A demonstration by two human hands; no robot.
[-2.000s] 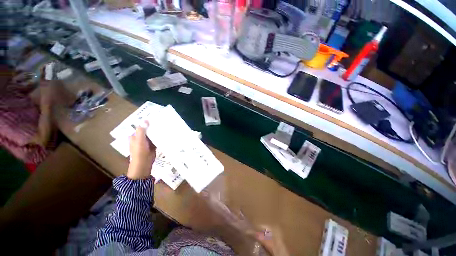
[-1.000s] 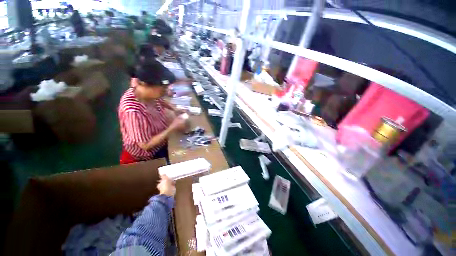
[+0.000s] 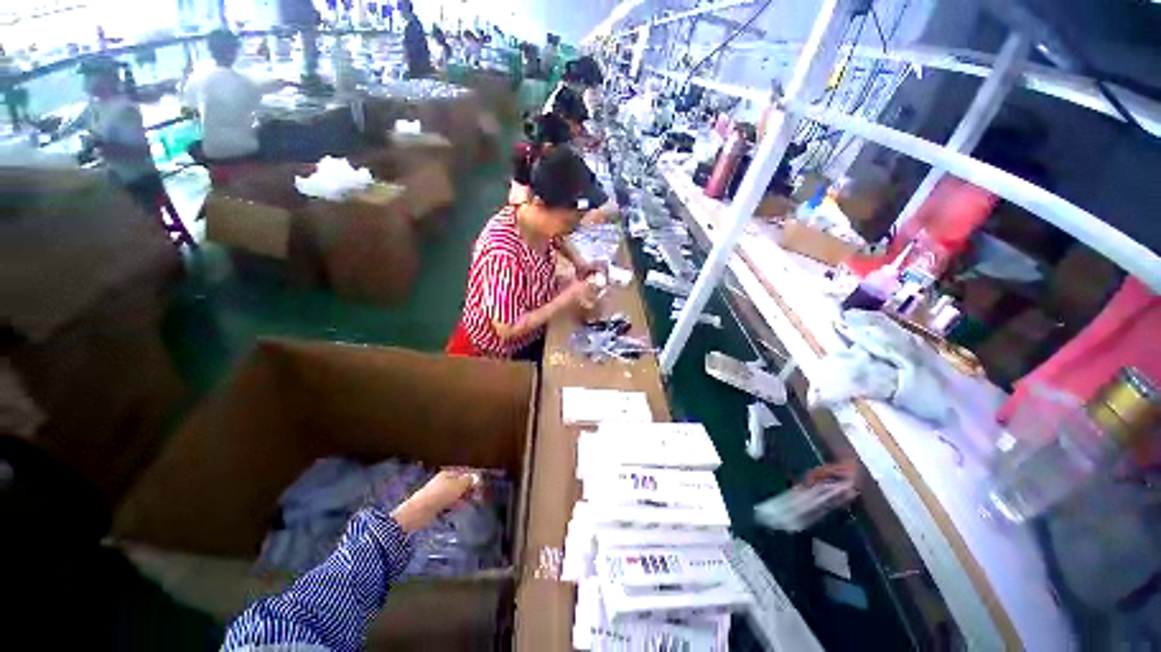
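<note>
My left hand (image 3: 437,499), in a striped sleeve, is over the open brown carton (image 3: 382,369) at the left. Grey-white bagged parts (image 3: 446,548) are heaped inside it. A small white spot shows at my fingertips; I cannot tell whether it is a fingertip cover or something held. A fanned stack of white printed boxes (image 3: 656,510) lies on the brown cardboard strip (image 3: 548,490) to the right of the carton. Another white box (image 3: 606,405) lies flat just beyond the stack. My right hand is not in view.
A green belt (image 3: 713,439) right of the stack carries scattered boxes, one blurred (image 3: 809,499). A white post (image 3: 732,242) rises beside it. A coworker in a striped top (image 3: 500,280) works ahead. A cluttered white shelf (image 3: 910,478) runs along the right.
My left hand has left the white box beyond the stack and moved to over the bagged parts in the carton. The box now lies on the cardboard. The view has turned left.
</note>
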